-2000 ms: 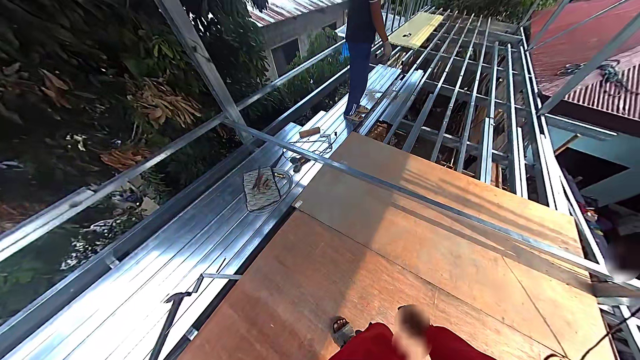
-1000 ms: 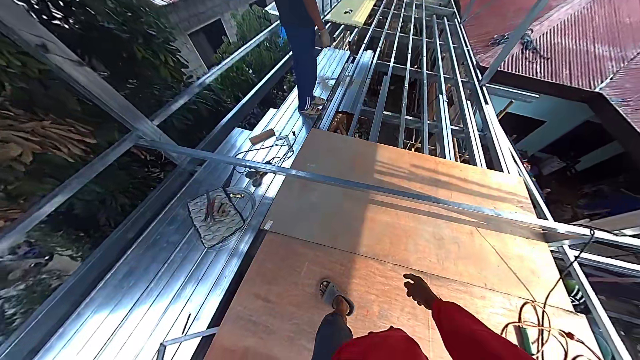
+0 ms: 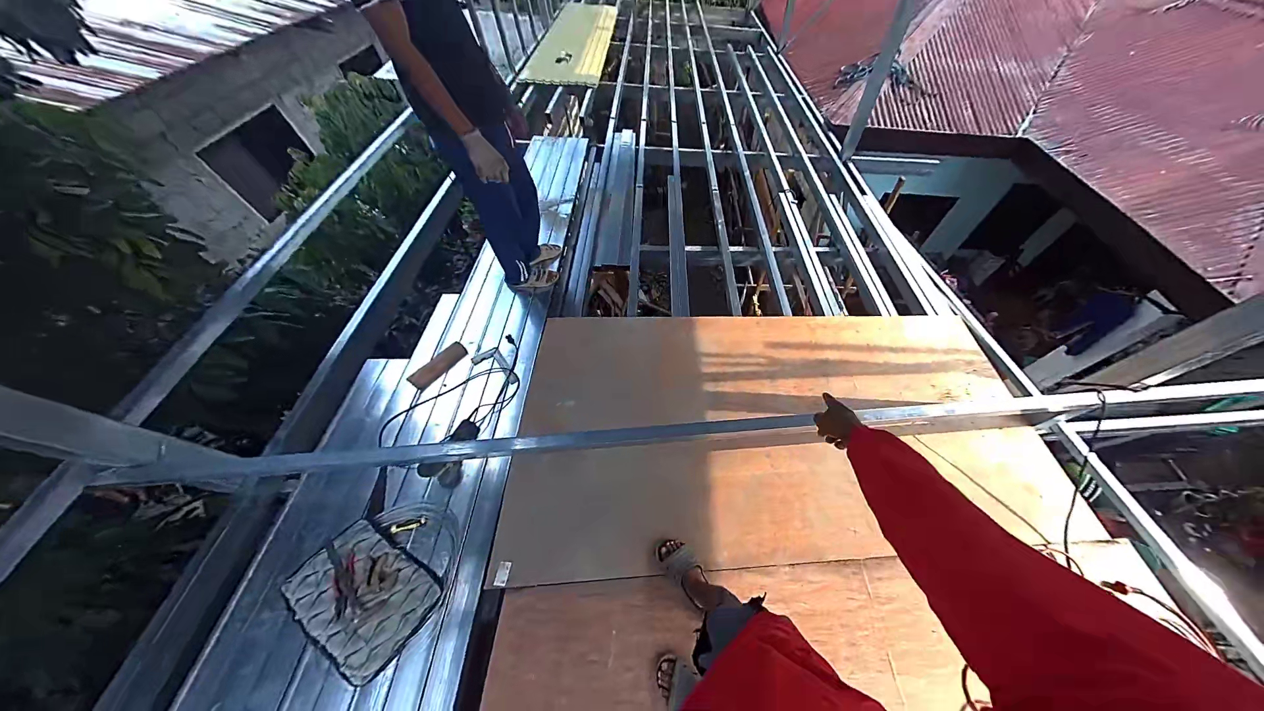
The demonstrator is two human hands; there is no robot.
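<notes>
Reaching forward in a red sleeve, my right hand (image 3: pixel 837 422) meets the horizontal steel rail (image 3: pixel 632 434) that crosses in front of me at about waist height. Some of its fingers are over the rail; the exact hold is too small to make out. My left hand is out of view. Beneath the rail lie plywood sheets (image 3: pixel 612 513), with my sandalled feet on them. To the left, on metal decking panels, rests a quilted pad (image 3: pixel 365 602) with hand tools on it, beside a corded power tool (image 3: pixel 449 464) and a wood block (image 3: pixel 437 365).
A person (image 3: pixel 494 168) stands on the metal decking panels (image 3: pixel 395 395) ahead at left. Past the plywood, open gaps show between steel joists (image 3: pixel 726 178). Cables (image 3: pixel 1074 494) hang and lie at the right edge. A red corrugated roof (image 3: pixel 1116 118) is at upper right.
My right hand has moved from above the plywood, short of the rail, to the rail itself. My feet are nearer to the rail.
</notes>
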